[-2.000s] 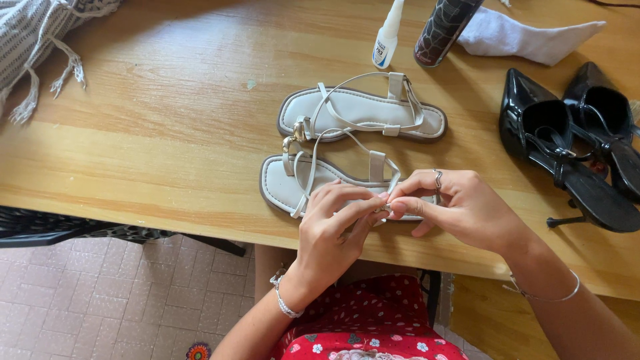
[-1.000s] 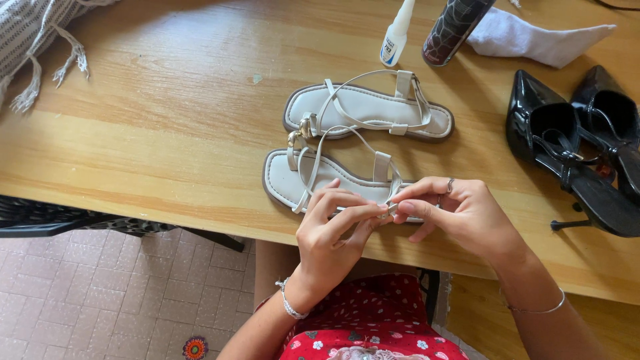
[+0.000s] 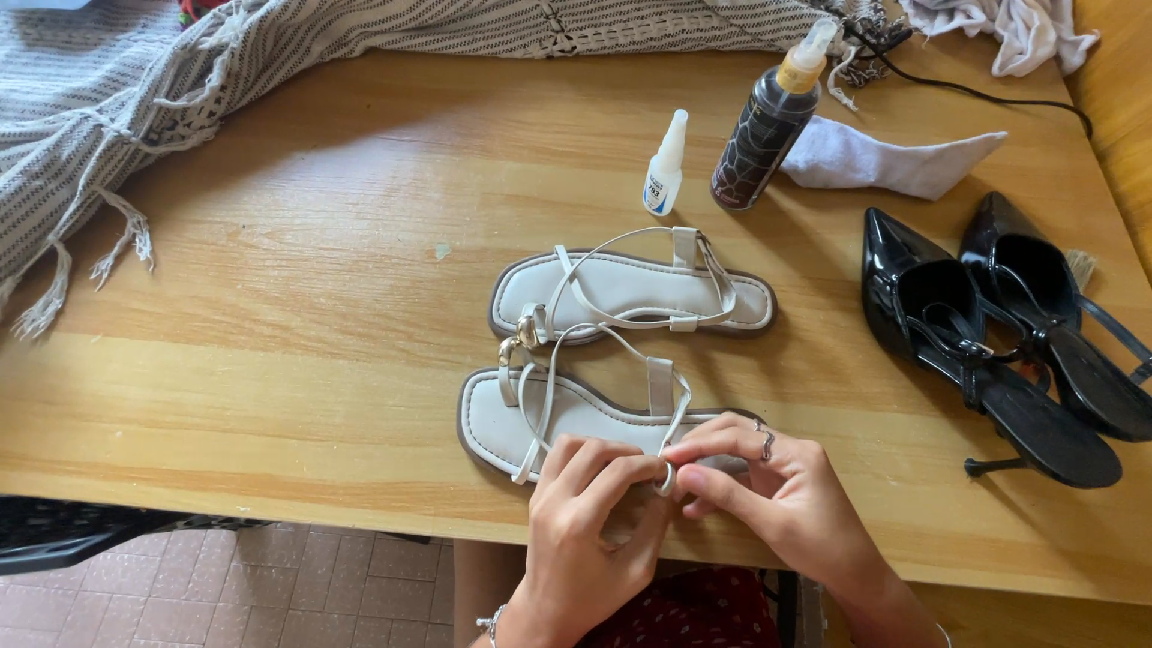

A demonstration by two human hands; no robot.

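Two white strappy sandals lie side by side on the wooden table. Over the heel end of the nearer sandal (image 3: 594, 423), my left hand (image 3: 589, 522) and my right hand (image 3: 765, 490) meet, their fingertips pinching its thin strap (image 3: 666, 479), which forms a small loop between them. The buckle is hidden by the fingers. Just beyond, the farther sandal (image 3: 621, 288) rests untouched, with a metallic ornament at its toe strap. A small white glue bottle (image 3: 664, 171) stands behind it, beside a dark spray bottle (image 3: 760, 135).
Black pointed slingback heels (image 3: 990, 360) occupy the right side. A white sock (image 3: 891, 160) lies behind the spray bottle. Striped fringed fabric (image 3: 180, 99) covers the back left of the wooden table (image 3: 297, 360). A black cord (image 3: 981, 90) and crumpled white cloth (image 3: 1035, 31) are at the back right.
The view has shifted to take in more of the table's back. Both hands remain at the strap, where a small loop now shows between the fingertips. The sandals have not plainly moved.
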